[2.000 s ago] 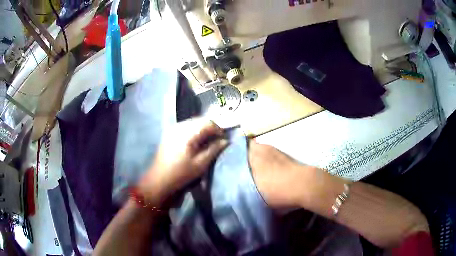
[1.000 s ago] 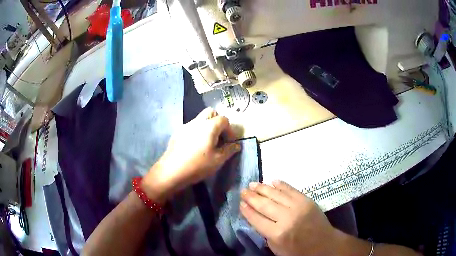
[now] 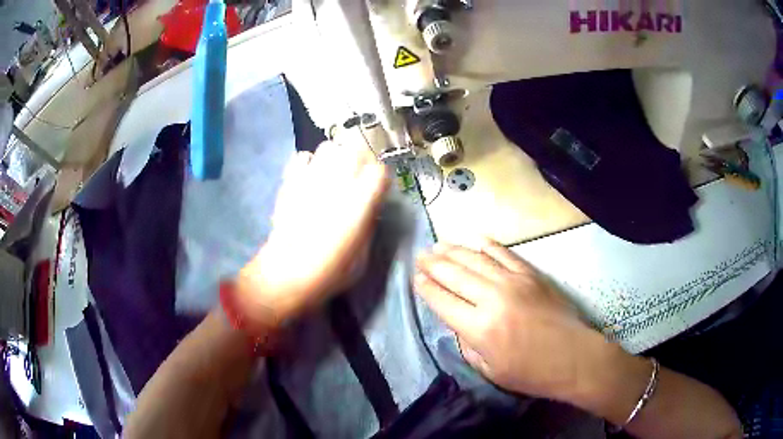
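The garment panel (image 3: 391, 283), pale grey-blue side up with dark strips, lies on the table and hangs toward the lap. Its upper end is at the presser foot (image 3: 399, 155); the exact contact is hidden. My left hand (image 3: 326, 214) is blurred and lies over the panel just left of the needle; its grip cannot be made out. My right hand (image 3: 506, 317) rests nearly flat on the panel's right edge, fingers extended toward the needle. Another pale and dark panel (image 3: 245, 163) lies to the left, partly under my left hand.
The cream HIKARI machine (image 3: 532, 34) stands across the top. A dark curved piece with a label (image 3: 601, 163) lies on its bed. A blue long handle (image 3: 209, 94) hangs left of the needle. A printed ruler (image 3: 687, 287) runs along the front edge.
My left hand has moved up and the panel's top end with it, to the presser foot. My right hand has moved slightly up along the edge. The view has shifted a little.
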